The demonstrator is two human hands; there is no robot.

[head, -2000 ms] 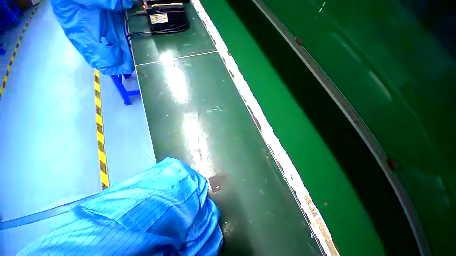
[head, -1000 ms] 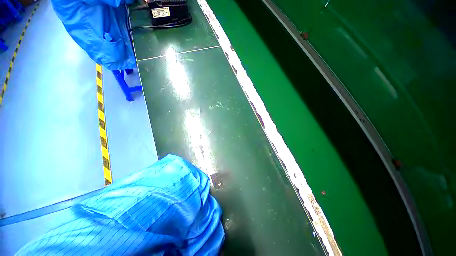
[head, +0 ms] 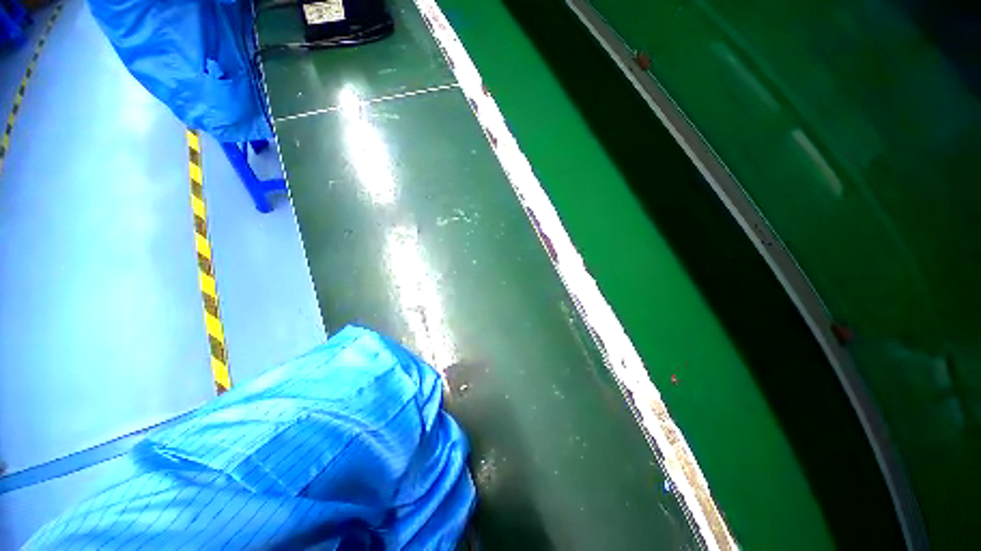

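Neither of my hands is in the picture. A blue striped smock sleeve (head: pixel 312 441), apparently my own, fills the lower left and covers part of the bench. The glossy dark green bench top (head: pixel 484 269) lies in front of me, with bright light reflections. A small brownish mark or reflection (head: pixel 463 383) shows beside the sleeve. A worn white edge strip (head: pixel 557 239) runs along the bench. No phone is in view.
A bright green belt (head: pixel 645 280) runs beyond the strip, with a grey rail (head: pixel 742 210) further right. A person in a blue smock (head: pixel 194 70) is at the upper left by a blue stool (head: pixel 258 185). A black labelled device with cables (head: pixel 346 22) lies on the bench.
The view has shifted slightly, so the black device and the neighbouring person sit higher and further left. The sleeve has barely changed.
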